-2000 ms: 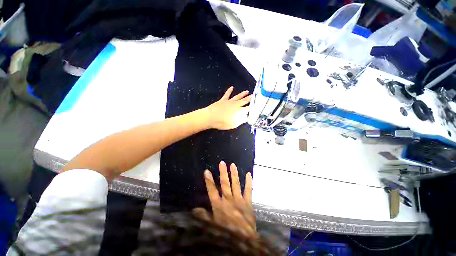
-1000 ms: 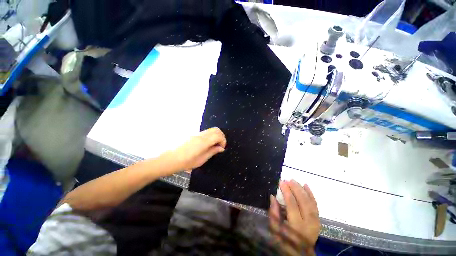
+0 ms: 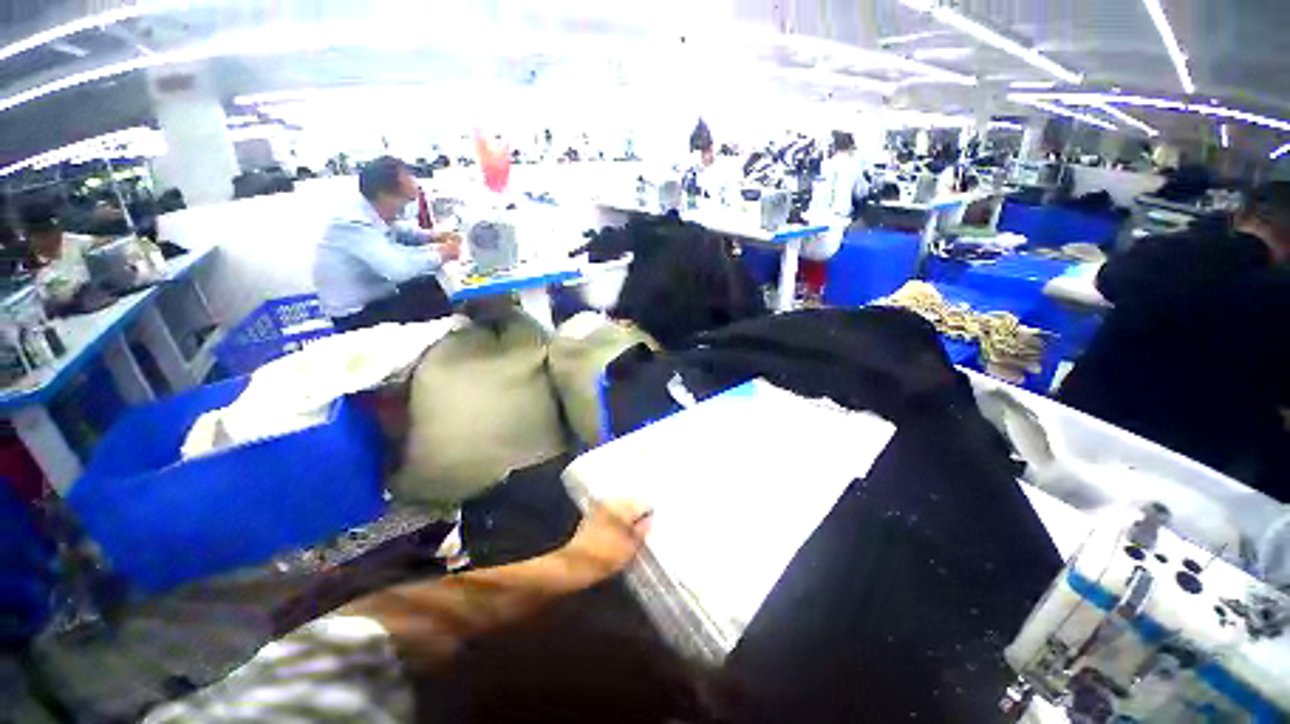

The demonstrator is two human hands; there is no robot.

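Note:
The black garment panel [image 3: 905, 566] lies over the white machine table [image 3: 736, 495], left of the machine, and spreads to the table's back. The white sewing machine head with a blue stripe [image 3: 1160, 608] is cut off at the lower right. Its needle area is hard to make out. My left hand [image 3: 618, 535] is at the table's front left edge, away from the panel. Its fingers touch the edge; whether they grip anything is unclear. My right hand is out of the picture.
A blue bin with white cloth [image 3: 227, 495] and beige stuffed sacks [image 3: 481, 410] stand at left. A seated person in light blue [image 3: 375, 248] works at another machine. A person in dark clothes [image 3: 1195, 333] is at right. Tan strips [image 3: 969, 325] lie in a blue bin behind.
The view has swung up and left to the factory floor. My left hand has moved from the black panel to the table's left edge. My right hand has left the picture.

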